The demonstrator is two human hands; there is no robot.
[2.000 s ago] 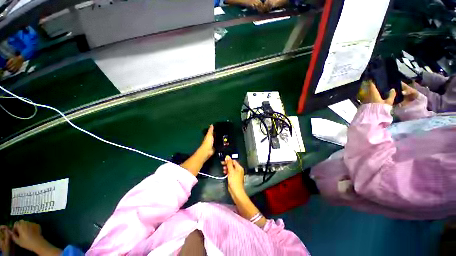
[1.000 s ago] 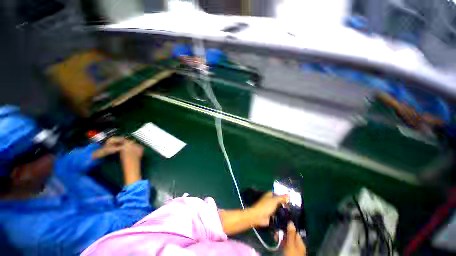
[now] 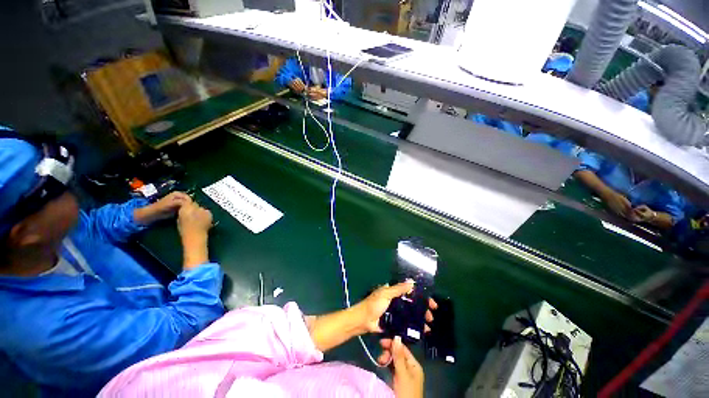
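Observation:
A dark smartphone [image 3: 406,307] is held over the green bench, with a bright glare at its top end. My left hand [image 3: 382,305] grips it around its sides, thumb on its face. My right hand [image 3: 406,371] is at the phone's bottom edge, fingers closed on the end of the white charging cable [image 3: 336,233]. The plug itself is hidden by the fingers. The cable hangs from above the shelf and loops under my left wrist. Another dark slab, likely a handset [image 3: 443,330], lies on the bench just right of the held phone.
A cream metal box [image 3: 497,361] with black leads [image 3: 548,357] stands at lower right. A blue-clothed neighbour [image 3: 109,272] sits at left near a label sheet [image 3: 242,204]. A white shelf [image 3: 435,71] crosses above; a red edge [image 3: 661,342] rises at right.
The view has swung left and up, bringing in the neighbour and shelf; the box is now at lower right. Both hands stay on the phone and cable, and the picture is sharper than one second ago.

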